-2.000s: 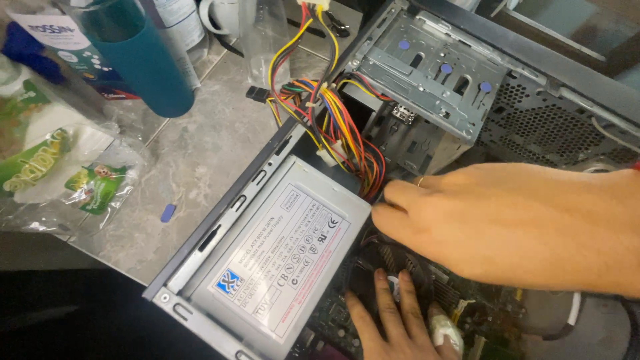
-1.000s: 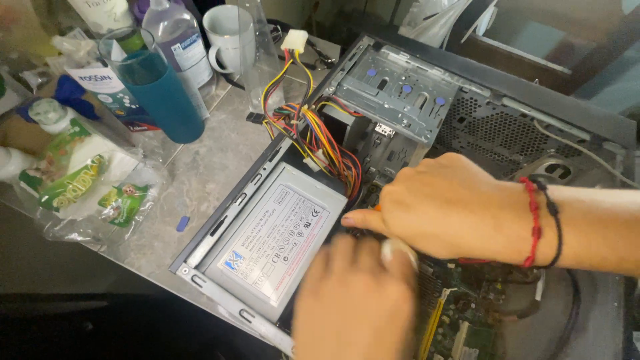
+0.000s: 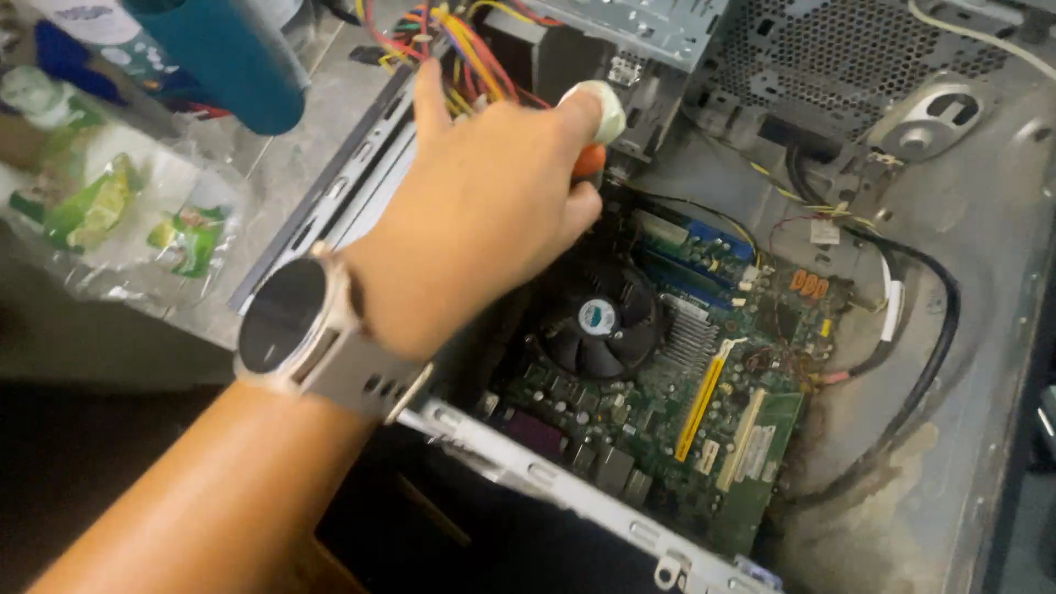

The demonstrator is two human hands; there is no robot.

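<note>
My left hand (image 3: 503,181), with a watch (image 3: 285,318) on its wrist, reaches over the power supply of an open computer case (image 3: 536,478). It grips a small white wad (image 3: 602,111), perhaps tissue or cloth, between thumb and fingers. One outstretched finger is at the bundle of coloured power cables (image 3: 478,54). The hand and forearm cover most of the power supply. Below and right of the hand lie the black CPU fan (image 3: 598,318), its metal heatsink (image 3: 689,334) and the green motherboard (image 3: 627,412). My right hand is out of view.
Left of the case, a teal bottle (image 3: 227,66) and a clear plastic bag with green printing (image 3: 124,198) are on the grey tiled surface (image 3: 305,107). A drive bay (image 3: 652,25) spans the top. A black cable (image 3: 940,338) curves along the case floor at right.
My left hand has moved from over the motherboard area to the cable bundle, with the white wad. My right hand has left the view. The view has shifted, showing more of the motherboard.
</note>
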